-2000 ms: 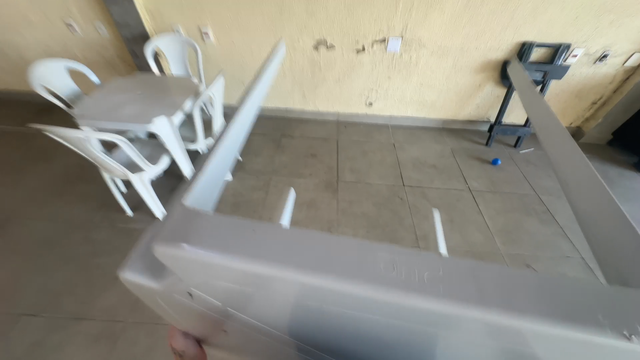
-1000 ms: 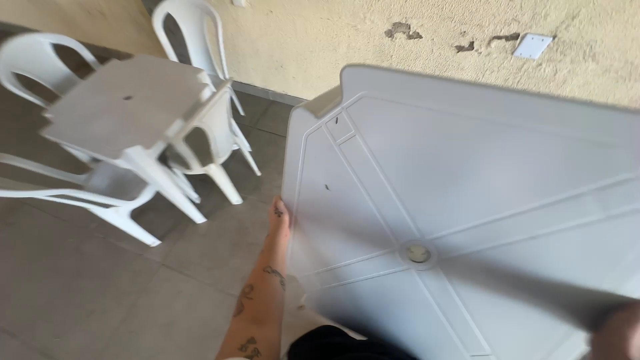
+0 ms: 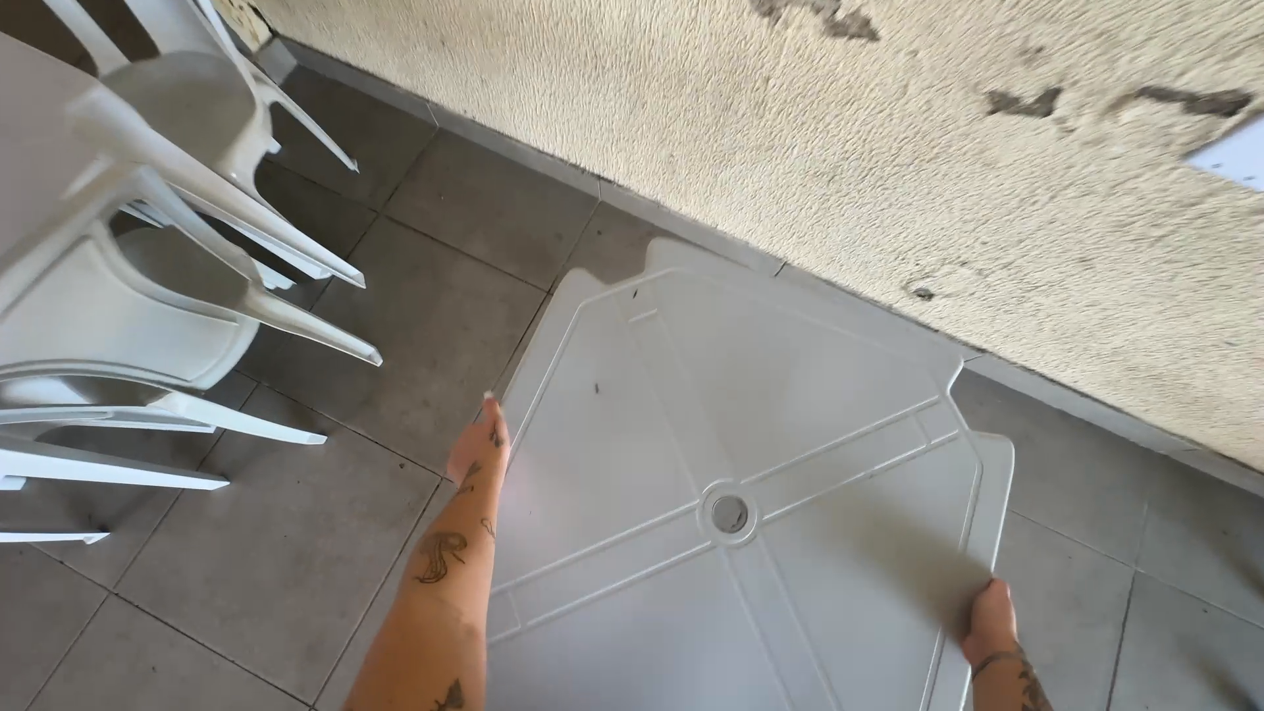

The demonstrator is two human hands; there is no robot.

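A white plastic table point(image 3: 731, 415) fills the middle of the head view, its square top facing up with a round hole at its centre. My left hand point(image 3: 481, 444) grips the left edge of the top, its fingers partly hidden by the rim. On the opposite edge, lower right, my right hand point(image 3: 989, 622) is closed around the rim. The far edge of the top lies close to the foot of the wall. The legs are hidden under the top.
White plastic chairs point(image 3: 128, 306) stand at the left around another white table point(image 3: 35, 138). A rough cream wall point(image 3: 691, 128) with chipped patches runs diagonally across the top. Grey floor tiles point(image 3: 306, 533) show on both sides of the held table.
The table, first seen with its legs pointing away from me and then tilted up, now has its top facing up and sits lower, by the wall. Both hands now show at its edges.
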